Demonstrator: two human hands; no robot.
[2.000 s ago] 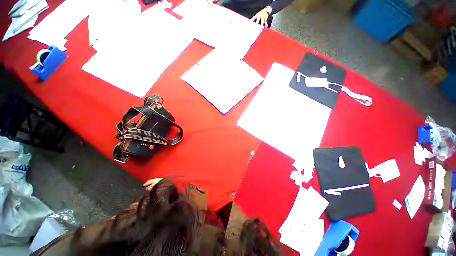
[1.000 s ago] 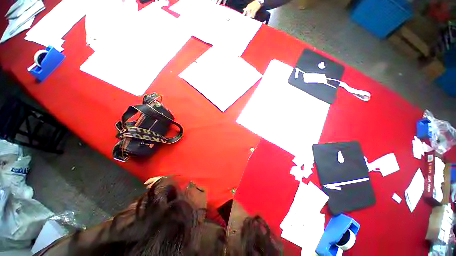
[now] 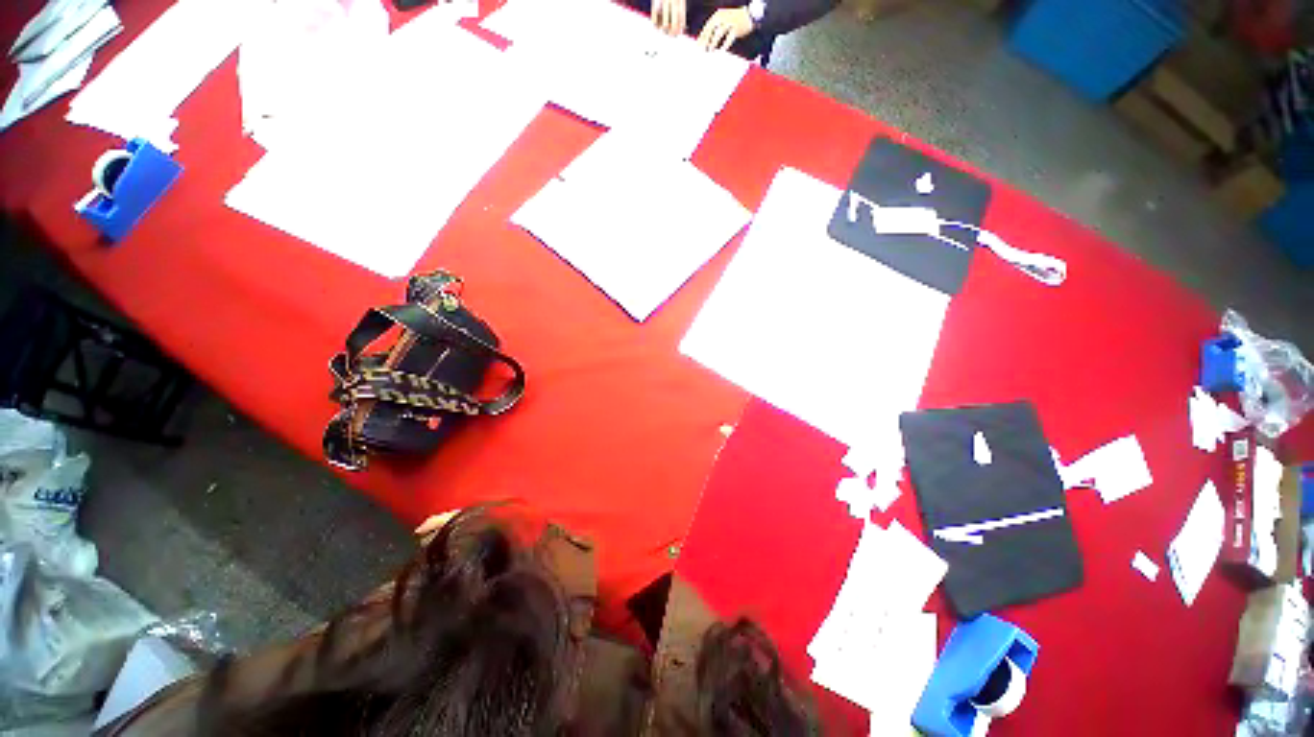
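Note:
A dark handbag [image 3: 418,377] lies on the red table, its patterned strap coiled over it. Only a small part of my left hand [image 3: 437,523] shows at the near table edge, mostly hidden by hair; whether it is open or holds anything cannot be told. It is apart from the bag. My right hand is not in view. To the right lie white sheets [image 3: 814,310], a black flat piece with a white strip [image 3: 994,504] and another with a white cord [image 3: 912,195]. A blue tape dispenser [image 3: 974,677] stands at the near right.
Another person's hands [image 3: 725,26] rest at the far table edge. White sheets [image 3: 634,231] cover the far left. A second blue dispenser [image 3: 131,187] stands left. Small cartons [image 3: 1257,518] and a clear plastic bag [image 3: 1271,377] sit at the right end. Hair hangs across the bottom.
The other person's hands have shifted at the far edge, and two now show. The view has shifted slightly. The bag and my left hand look unchanged.

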